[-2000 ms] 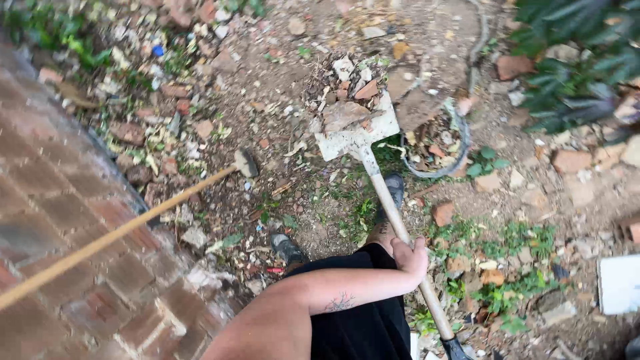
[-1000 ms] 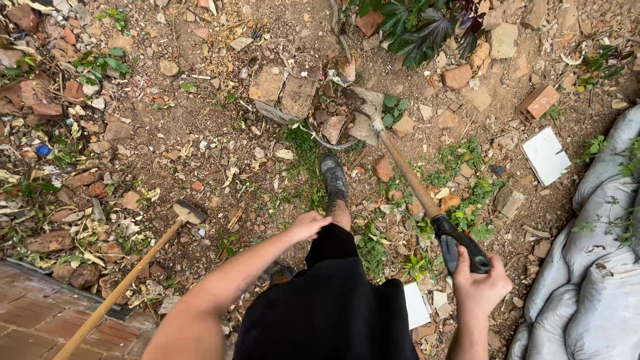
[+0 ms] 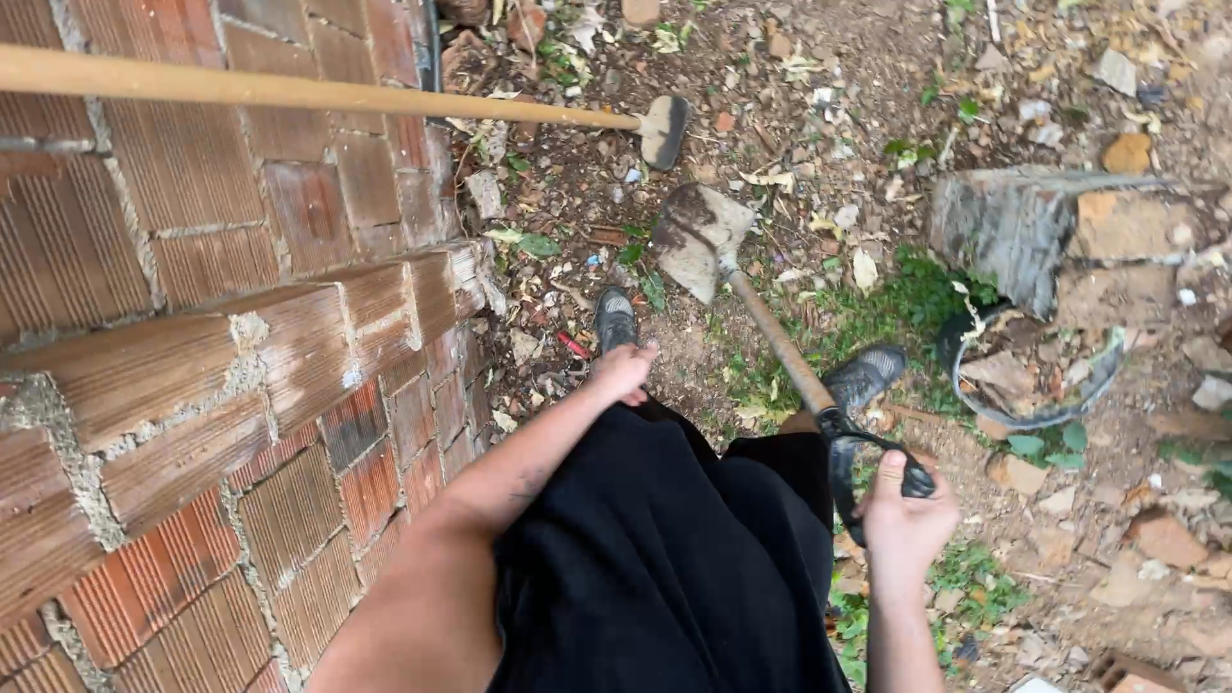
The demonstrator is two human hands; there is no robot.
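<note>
My right hand (image 3: 905, 505) grips the black D-handle of a shovel (image 3: 784, 342), whose shaft slants up and left past my shoe. The shovel's blade (image 3: 701, 239), stained with dirt, lies over the littered ground and carries no heap. My left hand (image 3: 624, 373) holds nothing and hangs by my left knee, its fingers loosely apart. To the right, a round bucket (image 3: 1035, 419) holds rubble and dry debris. A long-handled broom or brush (image 3: 662, 133) with a wooden pole leans over the brick wall.
A hollow-brick wall (image 3: 318, 337) with rough mortar runs along the left. Beside the bucket lie a weathered grey block (image 3: 1006, 231) and flat brick pieces (image 3: 1121, 226). Stones, leaves and broken brick cover the soil. A small red object (image 3: 574, 345) lies near my left shoe.
The shovel has left the bucket, and its blade, loaded with rubble two seconds ago, now carries no heap. The view has turned toward the brick wall.
</note>
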